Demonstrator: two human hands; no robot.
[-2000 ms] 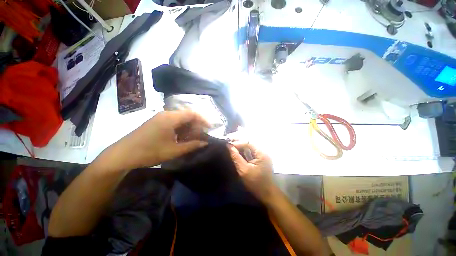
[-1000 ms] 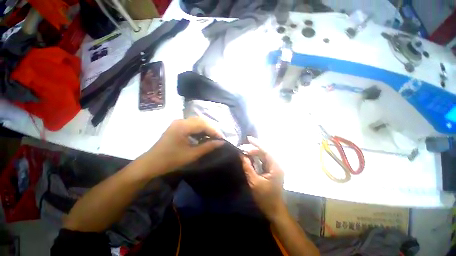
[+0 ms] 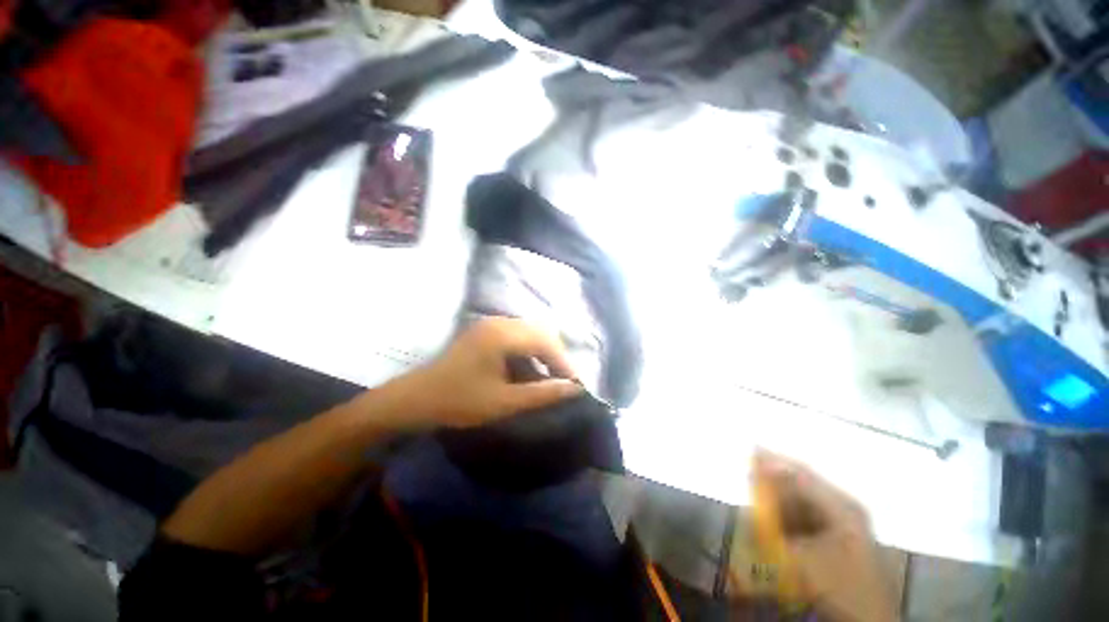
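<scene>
The grey garment point(image 3: 559, 152) with a dark band point(image 3: 590, 273) lies on the white table and runs down over its front edge. My left hand point(image 3: 505, 371) pinches the garment's black edge point(image 3: 535, 437) between thumb and fingers. My right hand point(image 3: 821, 522), blurred, is at the table's front edge to the right, away from the garment. Its fingers are closed around the scissors, of which a yellow handle loop point(image 3: 769, 510) shows; the blades cannot be made out. Lamp glare hides part of the cloth.
A phone point(image 3: 390, 185) lies left of the garment, beside dark grey strips point(image 3: 286, 134). Orange-red cloth point(image 3: 116, 122) is at the far left. The sewing machine point(image 3: 900, 273) stands at the right, with a dark garment pile point(image 3: 657, 30) at the back.
My right hand has let go of the garment edge, moved right and taken hold of the scissors that lay on the table. My left hand still pinches the cloth. The view has shifted.
</scene>
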